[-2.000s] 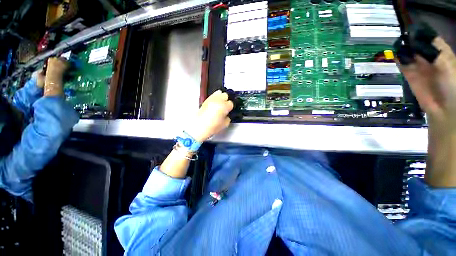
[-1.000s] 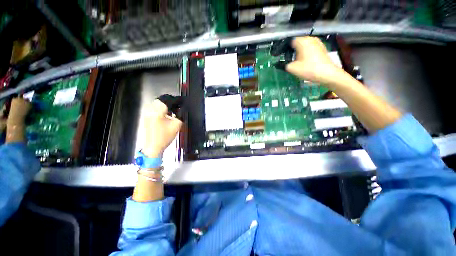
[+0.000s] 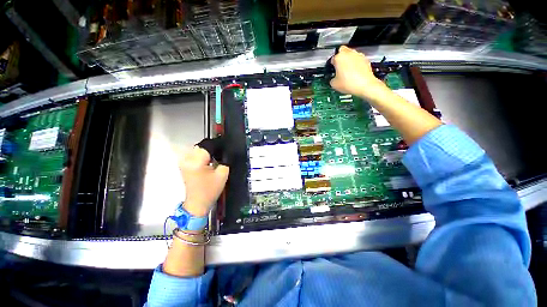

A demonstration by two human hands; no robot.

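Note:
The green circuit board (image 3: 336,132) lies in its black carrier (image 3: 282,219) in front of me, with white blocks (image 3: 270,108), small blue parts and black round parts (image 3: 271,137) on it. My left hand (image 3: 203,174) is at the carrier's left side, closed around black parts (image 3: 213,147) that stick out past its fingers. My right hand (image 3: 352,71) reaches to the board's far edge, its fingers on a small black part (image 3: 333,62); the fingertips are partly hidden. A blue wrist strap (image 3: 191,220) is on my left wrist.
A metal plate (image 3: 162,162) lies between this board and another green board (image 3: 36,162) at the left. Metal rails (image 3: 144,255) run along the near and far sides. Behind the line stand clear trays (image 3: 192,45) and a cardboard box (image 3: 348,11). A dark-red carrier bar (image 3: 423,90) is at the right.
The view has shifted. My right hand stays near the far edge, its fingers now lower at the board's rim. My left hand still holds black parts. The other worker's arm is out of view.

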